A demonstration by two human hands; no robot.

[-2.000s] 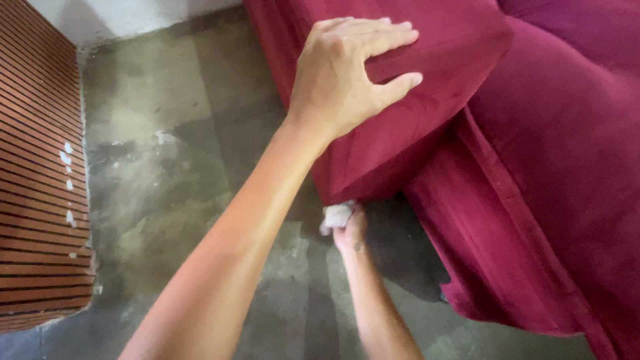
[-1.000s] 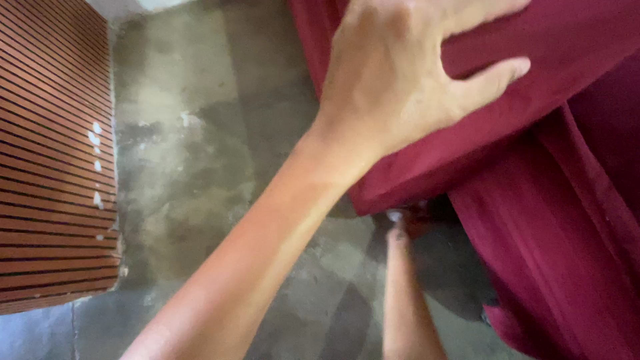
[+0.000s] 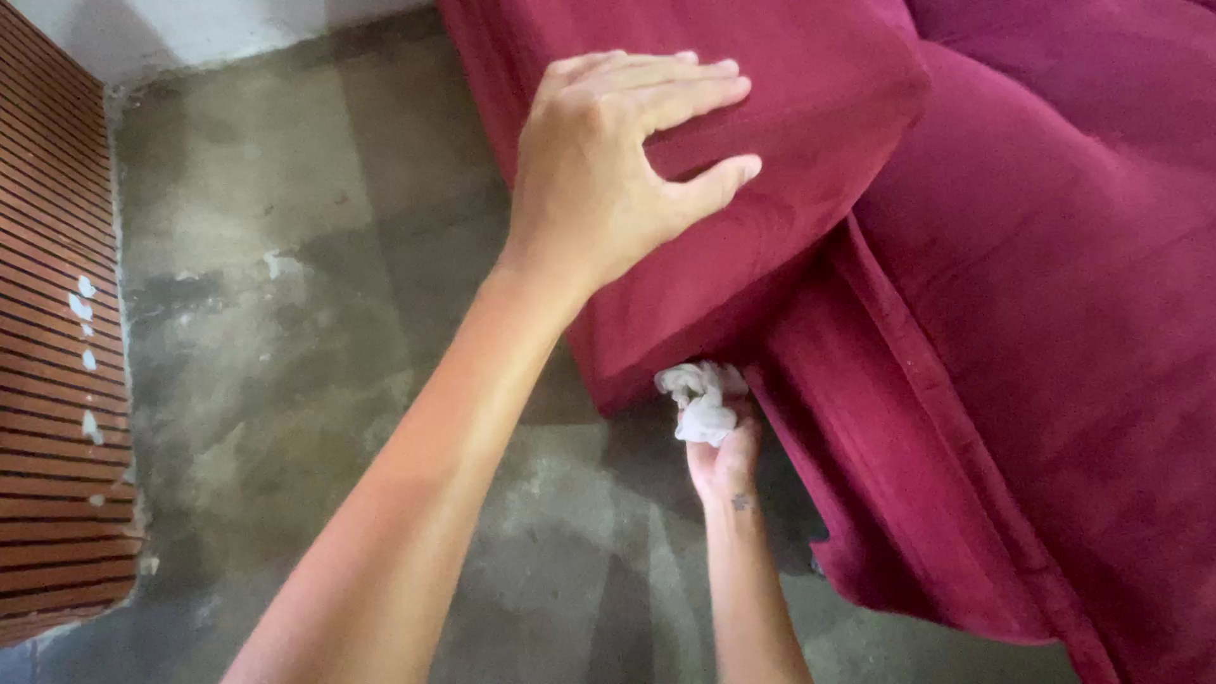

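My left hand (image 3: 627,152) rests over the red fabric sofa armrest (image 3: 760,218), its fingers and thumb spread, holding nothing. Lower down, my right hand (image 3: 727,451) is palm up beside the armrest's bottom front edge. A crumpled white cloth (image 3: 705,401) lies gripped in it, with part of the fingers hidden behind the cloth. The cloth is close under the armrest's lower edge; whether it touches the fabric, I cannot tell.
Right of the armrest spreads the red sofa seat (image 3: 1064,285), with its fabric hanging toward the concrete floor (image 3: 275,380). A slatted wood panel (image 3: 57,380) with white marks stands at the left. A white wall (image 3: 209,33) is at the top left.
My right hand and the white cloth, mostly hidden under the armrest's edge one second ago, are now out in plainer sight. My left hand stays over the armrest.
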